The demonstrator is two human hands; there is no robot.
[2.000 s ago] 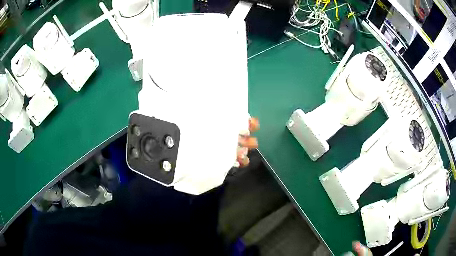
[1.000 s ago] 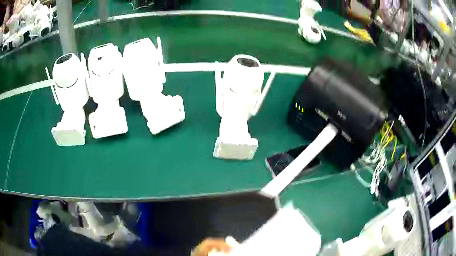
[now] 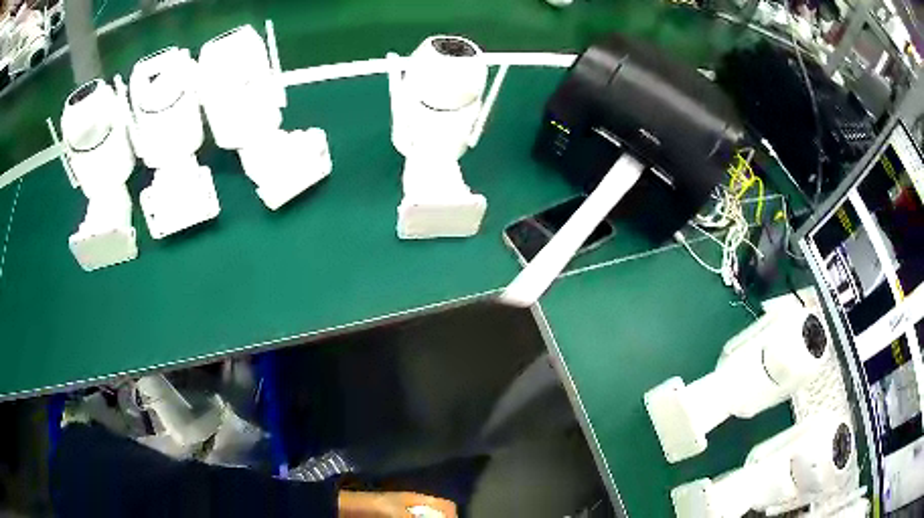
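Note:
My left hand (image 3: 390,504) is at the bottom edge, cut off and small, at the end of a dark sleeve (image 3: 193,481). A bright white patch lies against its fingers; whether it holds something is unclear. My right hand is not in view. One white PTZ camera (image 3: 438,121) stands on the green mat (image 3: 334,253) with two antennas spread. Several similar cameras (image 3: 167,126) stand or lean at the left. Two more (image 3: 755,369) lie at the lower right, the lower one cut off.
A black label printer (image 3: 638,126) has a white label strip (image 3: 578,233) running over a smartphone (image 3: 532,238) to the bench edge. Tangled cables (image 3: 724,228) are beside it. A monitor (image 3: 876,273) and keyboard (image 3: 826,390) are at the right. A blue bin (image 3: 265,405) with white units is below.
The large white camera held close to the view, partly visible one second ago, has left the picture. The head view has turned, bringing the printer and left bench in. My right hand is gone.

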